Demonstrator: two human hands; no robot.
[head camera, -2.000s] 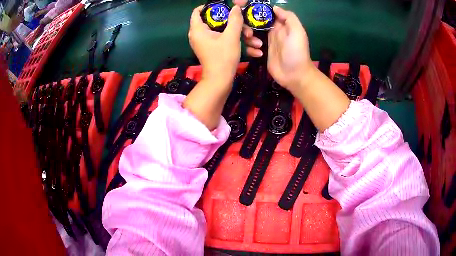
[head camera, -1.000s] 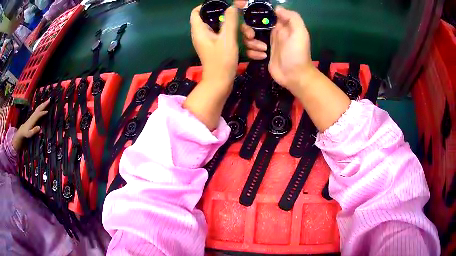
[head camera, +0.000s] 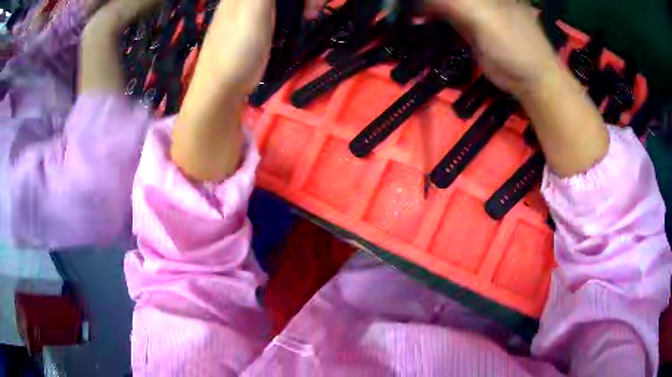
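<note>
The orange-red compartment tray (head camera: 413, 193) lies tilted across the middle of the view. Black smartwatches lie along its far side, with watch straps (head camera: 394, 119) hanging toward me over the cells. My left hand (head camera: 247, 33) is at the top edge, blurred and mostly cut off; its fingers are hidden. My right hand (head camera: 497, 40) is at the top, over the far part of the tray, its fingers blurred and cut off. Whether either hand holds a watch cannot be seen.
At left, another person's arm in a pink sleeve (head camera: 81, 173) reaches up beside more dark watches. A dark red box (head camera: 50, 320) stands low at left. My pink smock and a dark bench edge lie below the tray.
The view has swung down and tilted. The two held watches with lit displays no longer show; my hands now sit at the top edge. The neighbour's arm shows larger.
</note>
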